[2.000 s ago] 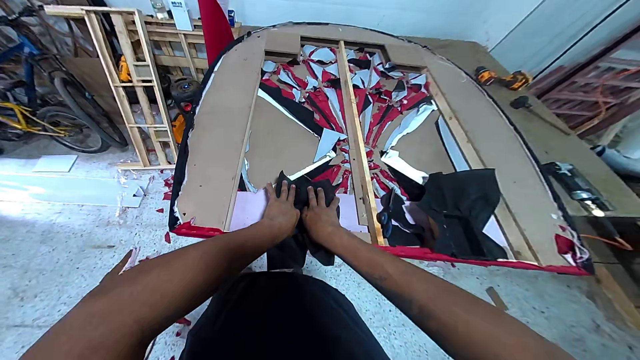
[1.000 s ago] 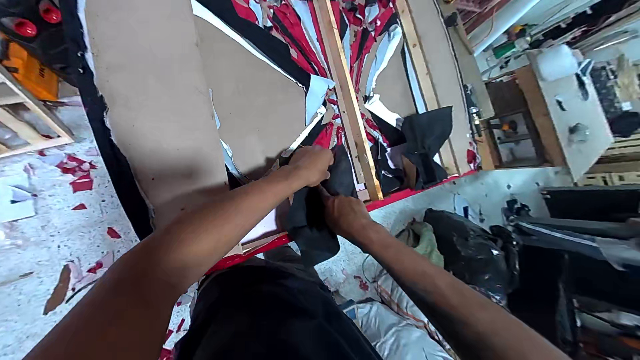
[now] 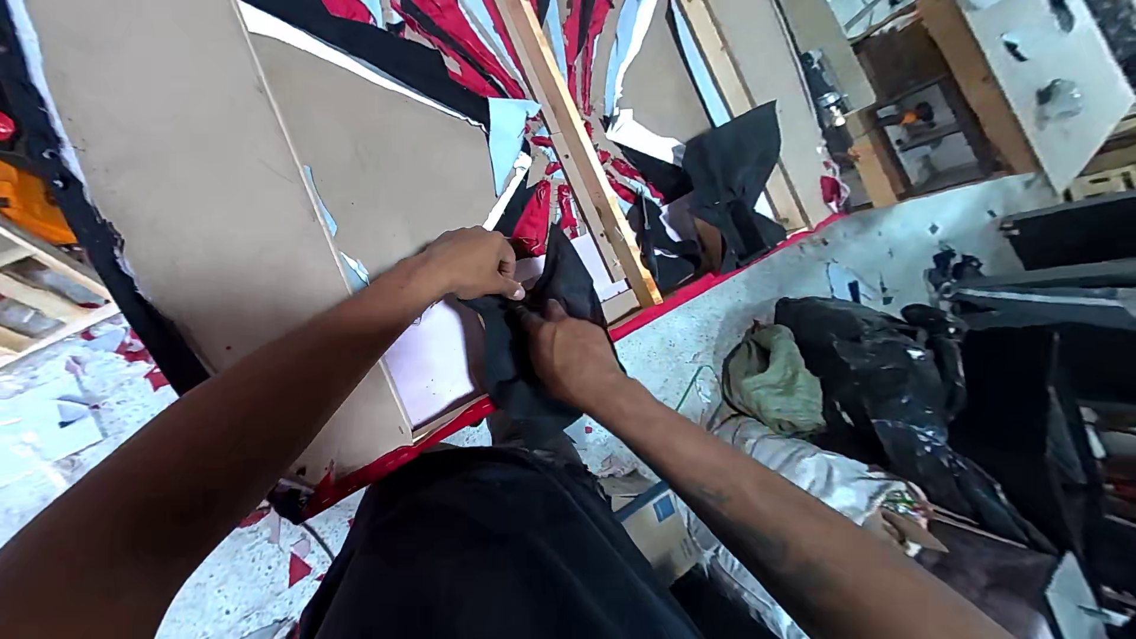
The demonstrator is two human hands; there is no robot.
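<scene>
Both my hands grip black fabric [image 3: 515,364] that hangs over the red lower edge of a large upholstered frame [image 3: 337,160]. My left hand [image 3: 475,264] pinches the cloth from the left, thumb pointing right. Close beside it, my right hand [image 3: 572,355] is closed on the same cloth with its thumb up. Just right of them runs a wooden slat [image 3: 586,169]. Beyond the slat, another black fabric piece [image 3: 732,169] lies loose on the frame. Red, black and light blue fabric strips [image 3: 461,44] converge on the middle of the frame.
Black plastic bags [image 3: 870,373], a green cloth bundle [image 3: 772,382] and white sacks [image 3: 799,470] lie on the floor at the right. Red scraps [image 3: 300,568] are strewn on the speckled floor. A wooden frame [image 3: 53,293] stands at the left, a wooden bench [image 3: 976,80] at the upper right.
The view has swung to the right and nearer since two seconds ago. Both hands remain on the black fabric at the frame's edge.
</scene>
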